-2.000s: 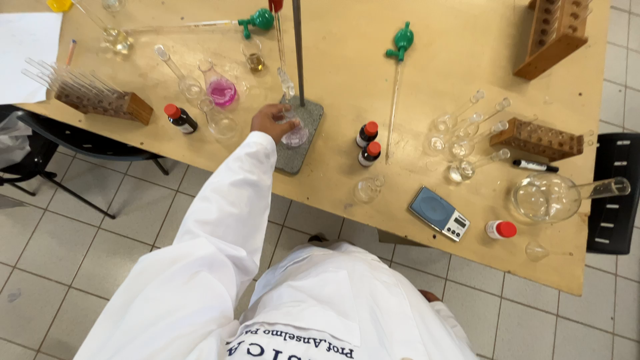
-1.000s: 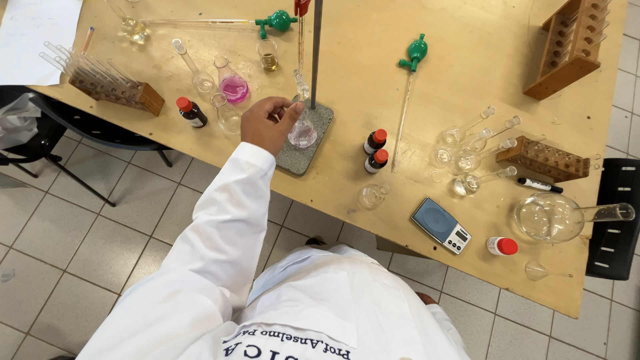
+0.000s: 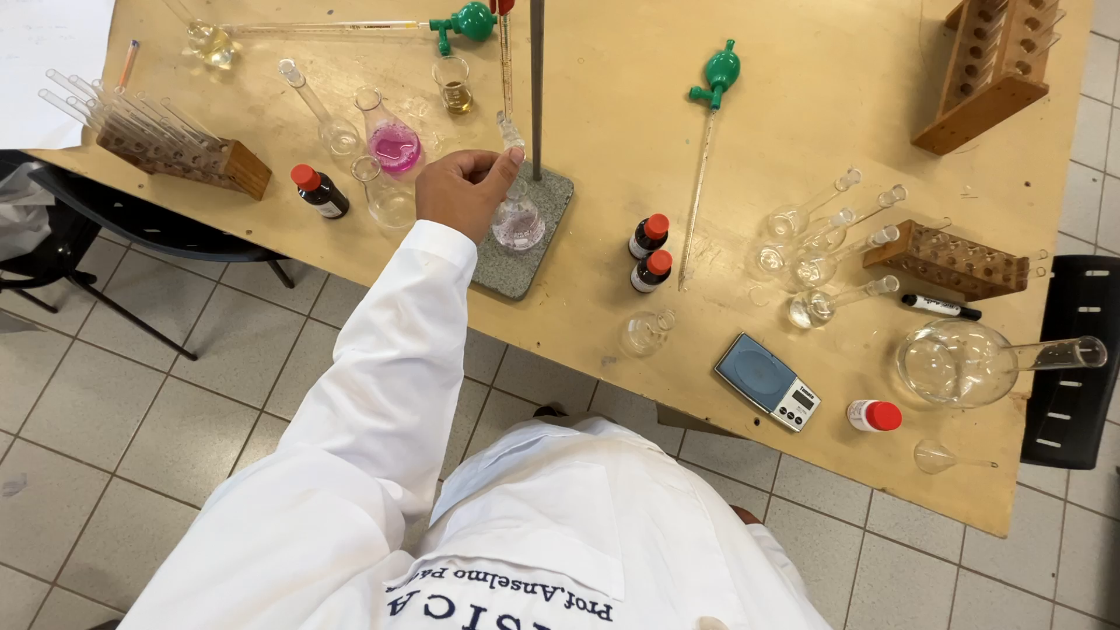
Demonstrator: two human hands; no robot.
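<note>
My left hand [image 3: 468, 191] reaches to the stand, its thumb and curled fingers closed at the neck of a small conical glass flask [image 3: 518, 226] with faintly pink liquid. The flask is over the grey base [image 3: 547, 210] of the stand, beside the metal rod [image 3: 537, 87]. Just above my thumb is the glass stopcock [image 3: 509, 131] of a burette [image 3: 506, 66]; whether my thumb touches it is unclear. Left of my hand stand a flask of bright pink liquid [image 3: 395, 147] and an empty-looking conical flask [image 3: 389, 201]. Of my right hand [image 3: 745, 515], only a sliver shows beyond the coat.
A dark red-capped bottle [image 3: 322, 192] and a test tube rack [image 3: 249, 171] stand left. Right of the base are two dark bottles [image 3: 649, 238], a pipette with green bulb [image 3: 721, 70], a digital scale [image 3: 766, 381], volumetric flasks [image 3: 814, 267] and a large round flask [image 3: 958, 363].
My left hand was around the flask's upper part two seconds ago; now it is higher, at the neck by the stopcock. The view has shifted slightly.
</note>
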